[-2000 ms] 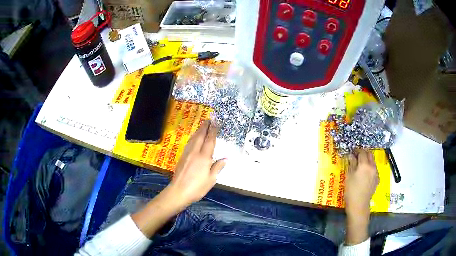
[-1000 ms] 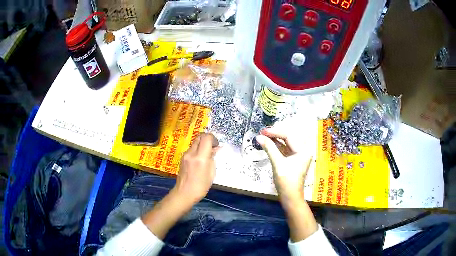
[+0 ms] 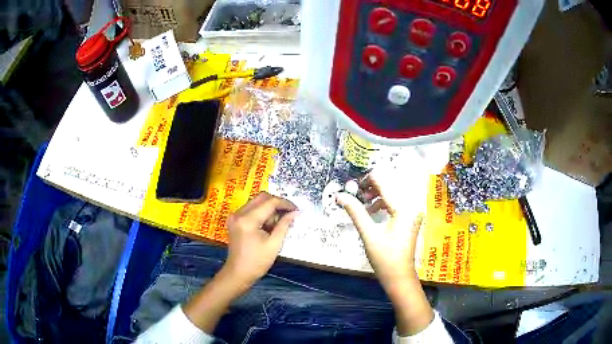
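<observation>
My left hand (image 3: 258, 232) is over the table's front part, left of the lower die, thumb and forefinger pinched near each other; whether they hold a tiny piece cannot be told. My right hand (image 3: 392, 235) reaches to the lower die (image 3: 333, 195), thumb and fingers around small pale round spots there; whether it grips a piece cannot be told. The machine head (image 3: 402, 74) is above, its ram (image 3: 358, 149) over the die area. Loose silver pieces (image 3: 298, 161) lie left of the die. More silver pieces (image 3: 493, 171) spill from a clear bag at the right.
A phone (image 3: 190, 151), yellow-black snips (image 3: 235, 77), a white tag (image 3: 162, 67) and a red-capped bottle (image 3: 111, 87) lie or stand left. A parts tray (image 3: 251, 19) is behind. A black pen (image 3: 529, 220) is right. Jeans (image 3: 315, 302) cover the lap; a blue crate (image 3: 124, 269) is left.
My right hand has moved left from the right-hand heap to the lower die. My left hand has drawn back slightly toward the front edge, fingers pinched. The camera view has shifted slightly.
</observation>
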